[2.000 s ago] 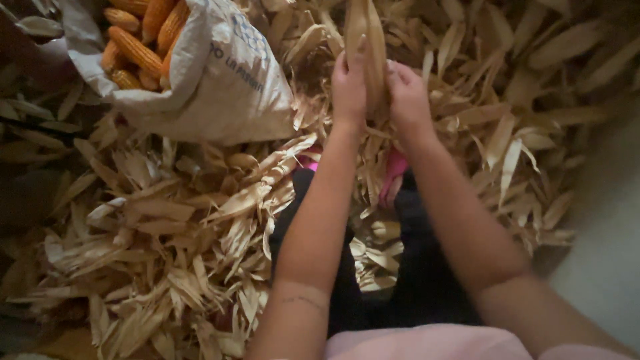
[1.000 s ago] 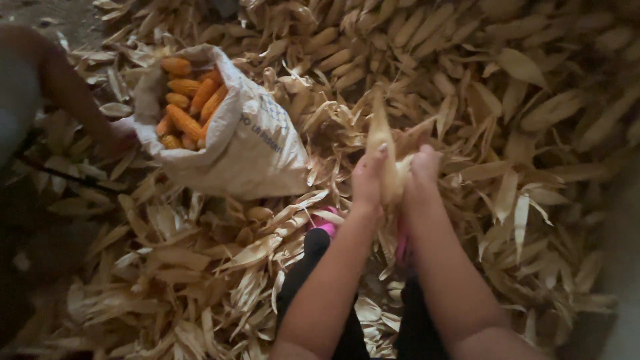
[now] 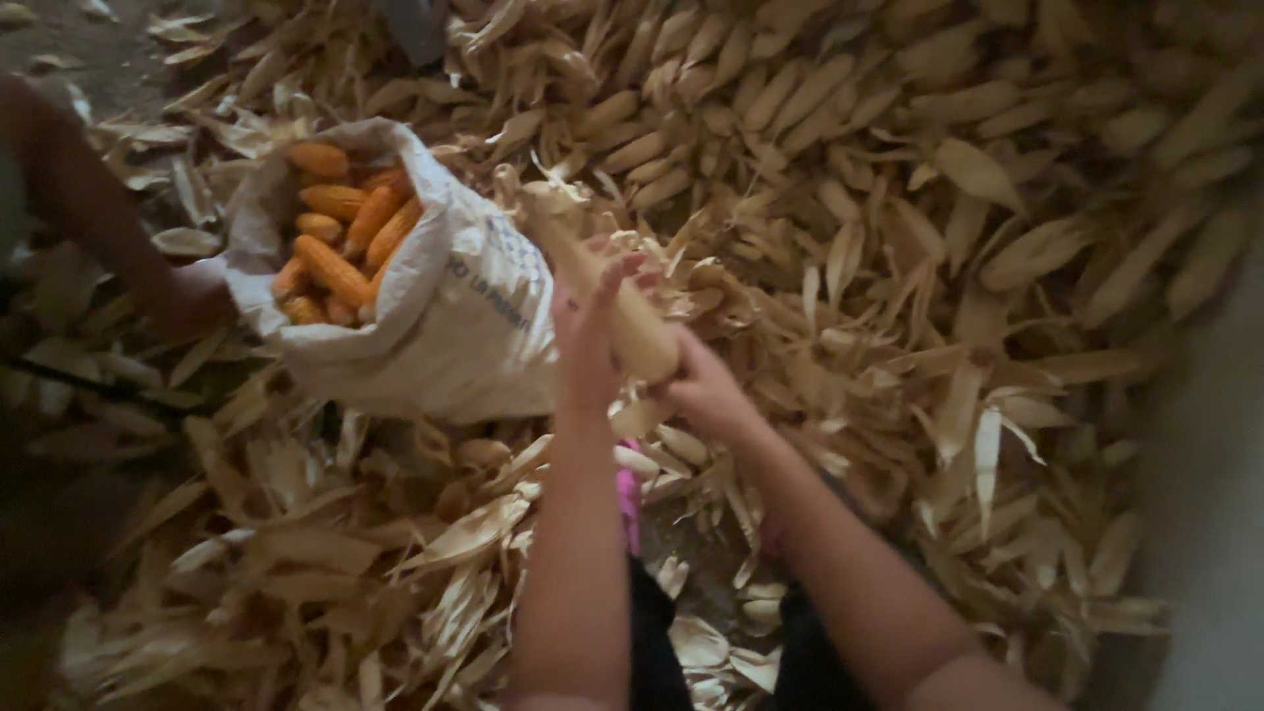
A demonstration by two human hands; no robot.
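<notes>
A pale ear of corn in its dry husk [image 3: 642, 331] slants between my hands, its tip pointing up and left. My right hand [image 3: 703, 380] grips the thick lower end. Along the left side of the ear lies my left hand [image 3: 590, 331], fingers extended and blurred; whether it grips the ear cannot be told. Just left of my hands stands a white woven sack [image 3: 444, 336] with printing on its side. Its mouth is rolled open and filled with orange husked corn cobs [image 3: 341, 272].
Loose dry husks [image 3: 296, 563] cover the ground around my feet. Unhusked ears [image 3: 810, 99] are heaped beyond and to the right. Another person's arm [image 3: 99, 217] reaches to the sack's left side. A pale wall-like surface [image 3: 1205, 444] borders the right.
The ear was upright between my hands and now slants up and left, near the sack. My left hand's fingers have straightened. The view has shifted, bringing more of the other person's arm into sight.
</notes>
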